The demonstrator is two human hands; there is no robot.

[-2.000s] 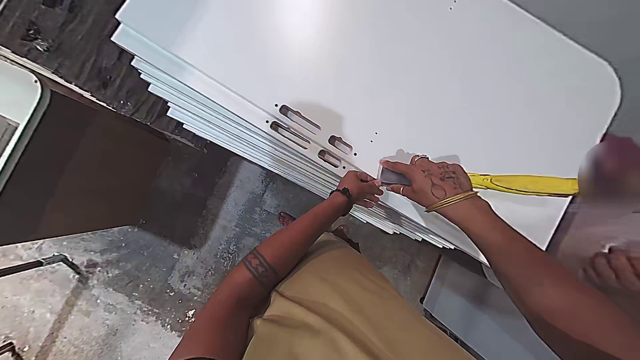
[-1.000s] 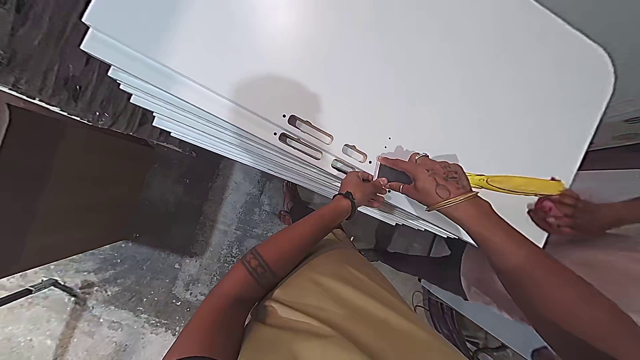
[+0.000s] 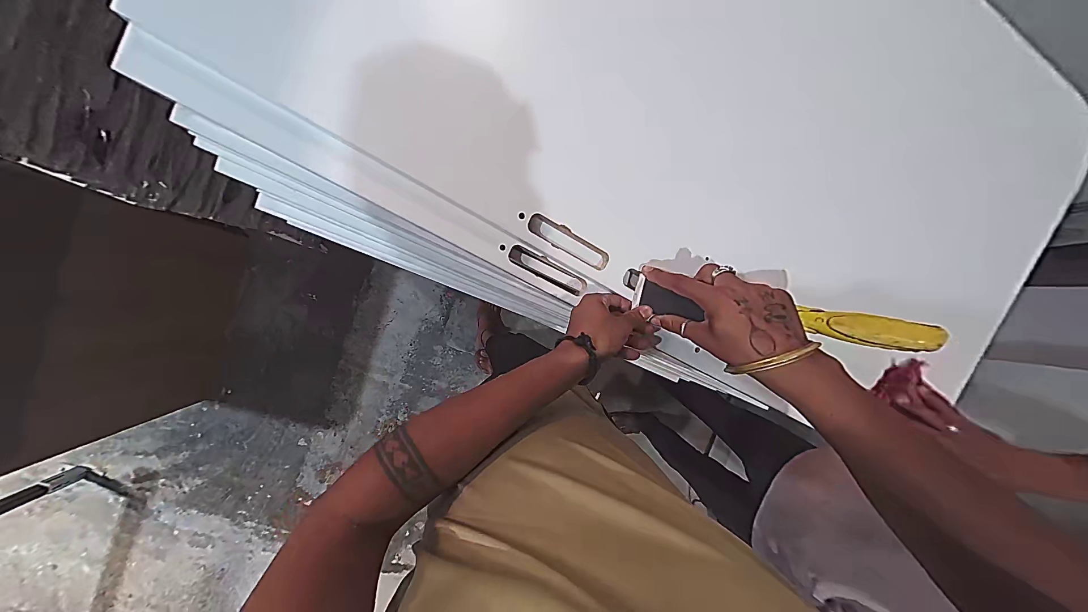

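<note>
A large white panel [image 3: 765, 153] with slotted cutouts lies on top of a stack of similar panels. My right hand [image 3: 739, 319] grips a dark rectangular block [image 3: 667, 304] at the panel's near edge, beside the cutouts. Close against the block's left end is my left hand [image 3: 610, 325], fingers bent together at the edge; whether they pinch something small cannot be told. A yellow handle [image 3: 875, 329], perhaps a tool's, lies on the panel to the right of my right hand, its left end hidden behind that hand.
At the right, another person's hand [image 3: 922, 395] holds a crumpled reddish cloth [image 3: 903, 381] by the panel edge. The stack's lower panels [image 3: 280, 204] jut out in steps at left. A brown board [image 3: 110, 306] stands left, above a stained concrete floor [image 3: 195, 501].
The other person's hand and reddish cloth have come to the near right edge of the panel. My hands stay together at the block. The view has shifted somewhat.
</note>
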